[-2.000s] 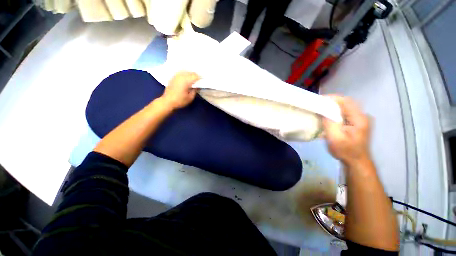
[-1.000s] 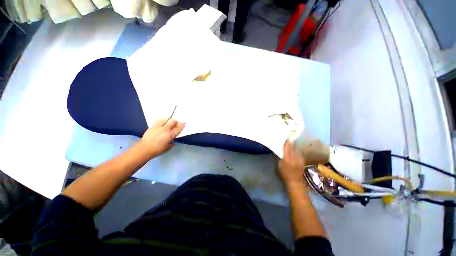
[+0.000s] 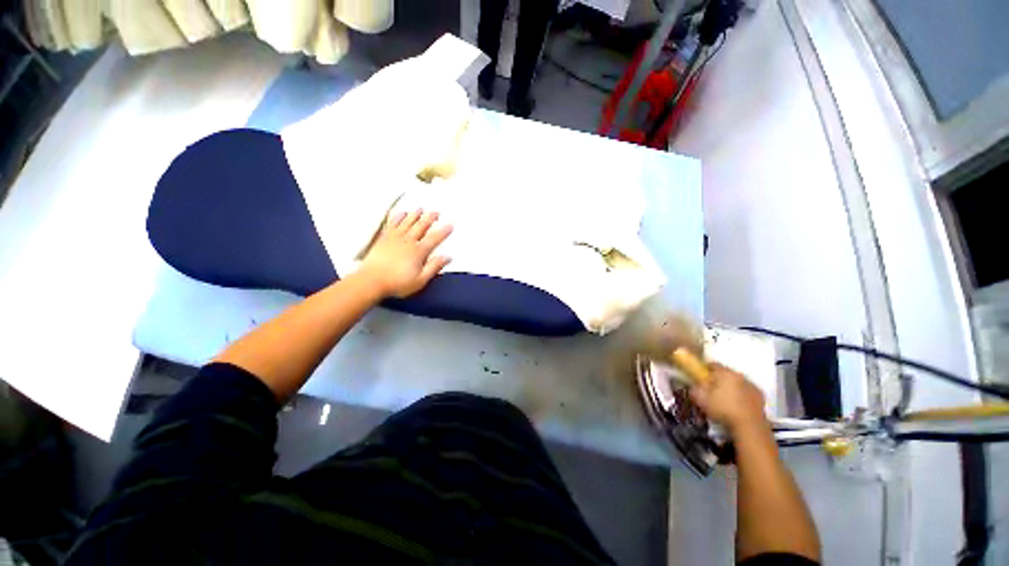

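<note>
The cream jacket (image 3: 542, 205) lies spread over the navy padded board (image 3: 227, 210), whose rounded left end and front edge show. My left hand (image 3: 407, 257) rests flat on the jacket near its front edge, fingers spread, gripping nothing. My right hand (image 3: 725, 400) is closed around the yellow-tan handle of the steam iron (image 3: 667, 407), at the right end of the blue table. The iron is beside the jacket, not touching it. The jacket hides the middle of the board.
The light blue table (image 3: 426, 352) has a brown scorch stain near the iron. A pale iron rest (image 3: 744, 359), hoses and cables (image 3: 918, 420) are at the right. A white side table (image 3: 66, 265) is left. Cream garments (image 3: 199, 22) hang behind. A person's legs (image 3: 511, 50) stand beyond.
The jacket has gone from being held up to lying spread on the board. My right hand has let go of its right end and taken hold of the iron. My left hand has flattened on the cloth.
</note>
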